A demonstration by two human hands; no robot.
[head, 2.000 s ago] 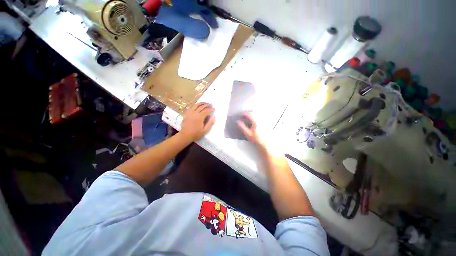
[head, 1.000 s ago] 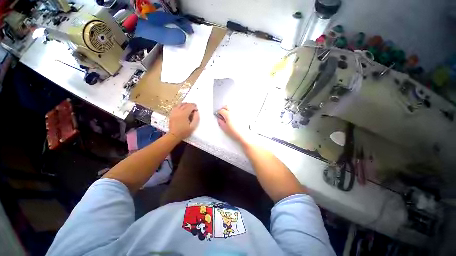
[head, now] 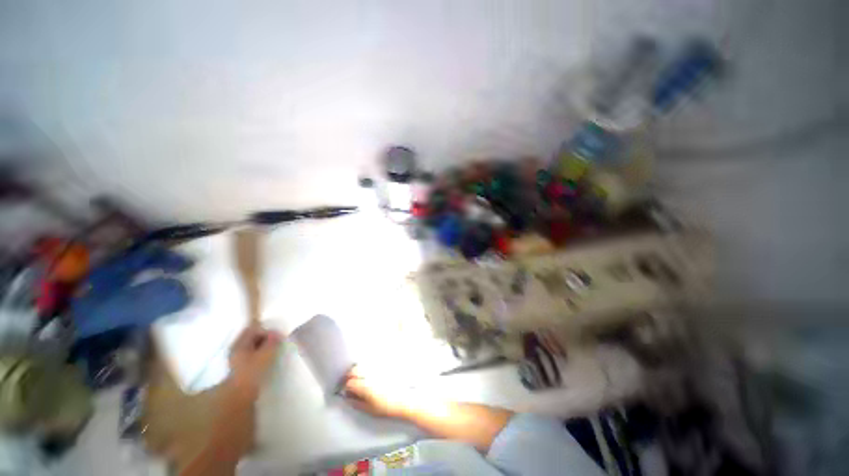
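Note:
The view is badly blurred. A grey cut piece (head: 321, 348) lies on the white table, left of the sewing machine (head: 577, 284). My right hand (head: 361, 389) is at the lower end of the grey piece, with its fingers on or around that edge; the blur hides whether they grip it. My left hand (head: 255, 350) is to the left of the piece, apart from it, over the table. Its fingers look bent, and I cannot tell whether anything is in them.
Many coloured thread cones (head: 484, 209) stand behind the machine. Scissors (head: 540, 361) lie in front of it. Blue cloth (head: 135, 293) and white and brown sheets are at the left. Dark cords or tools (head: 303, 215) lie along the wall. Another machine (head: 42, 395) shows at the left edge.
The view has swung up and to the right, with strong blur. More wall and the thread cones show. The right hand is still at the grey piece's lower end. The left hand is farther forward.

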